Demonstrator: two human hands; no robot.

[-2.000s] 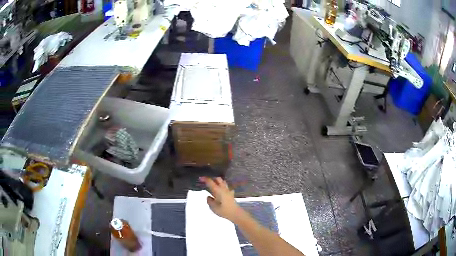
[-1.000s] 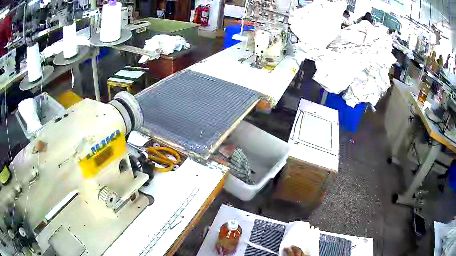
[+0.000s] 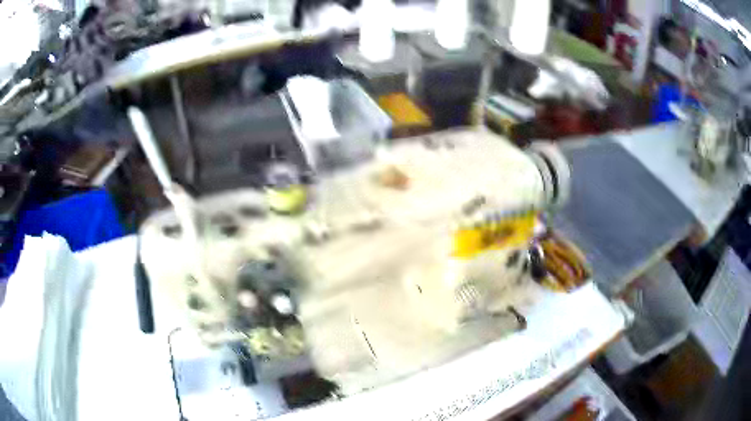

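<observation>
The cream sewing machine head (image 3: 387,247) fills the middle of the view, blurred by motion. Its round handwheel (image 3: 547,177) is at the right end, above a yellow patch (image 3: 494,236). The shiny needle plate area (image 3: 222,382) shows at the lower left of the head, beside a dark patch. A long folded stack of white cloth (image 3: 53,321) lies on the table left of the machine. Neither of my hands is in the picture.
White thread cones (image 3: 451,20) stand behind the machine. Orange scissors-like loops (image 3: 562,263) lie beside the handwheel. A dark grey board (image 3: 622,205) and a pale bin (image 3: 659,316) are at the right. An orange-brown item (image 3: 583,409) sits low right on the side board.
The view has swung left, bringing the whole machine head and the white stack into sight. The side board has shifted to the lower right edge. The hand on the white cloth has left the picture.
</observation>
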